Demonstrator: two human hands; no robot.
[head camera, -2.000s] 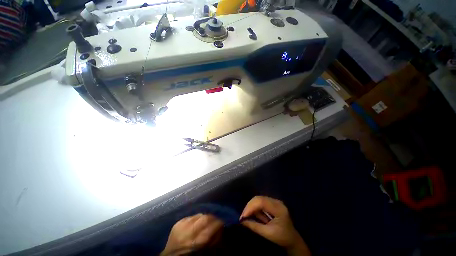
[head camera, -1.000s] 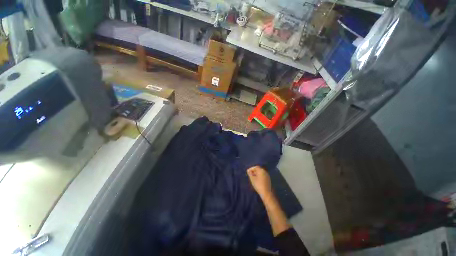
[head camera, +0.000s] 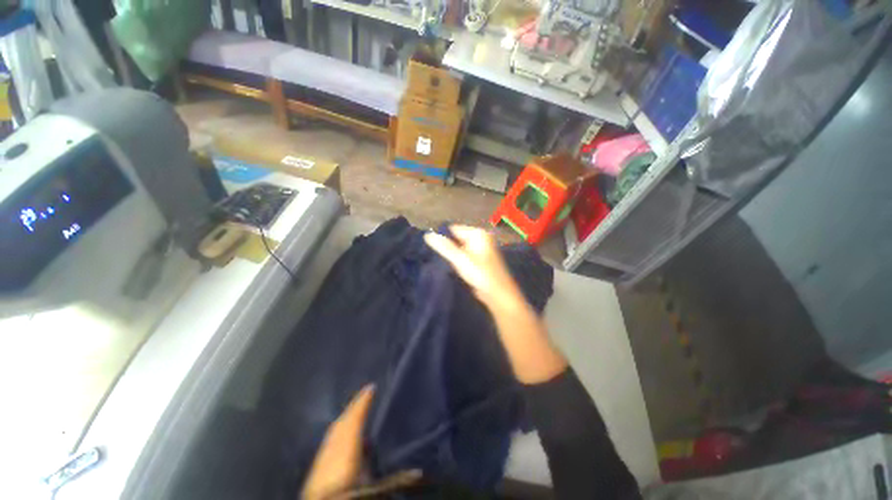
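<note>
A pile of dark navy cloth (head camera: 342, 332) covers the pale side table (head camera: 597, 361) and reaches down to the bottom of the view. My right hand (head camera: 469, 259) is at the far edge of the pile, its fingers gripping a raised fold of the cloth. My left hand (head camera: 342, 449) is low in the view, partly cut off by the bottom edge and blurred. It lies against the near cloth; whether its fingers grip it cannot be told.
The white sewing machine (head camera: 59, 205) stands at the left. Metal thread snips (head camera: 73, 469) lie on its table. A dark box with a cable (head camera: 256, 207) sits at the table end. Beyond are a carton (head camera: 425, 137), a red stool (head camera: 538, 200) and a grey rack (head camera: 636, 229).
The view has swung right from the machine to the side table. My right hand has moved to the far end of the pile and lifted cloth. My left hand has come back into view.
</note>
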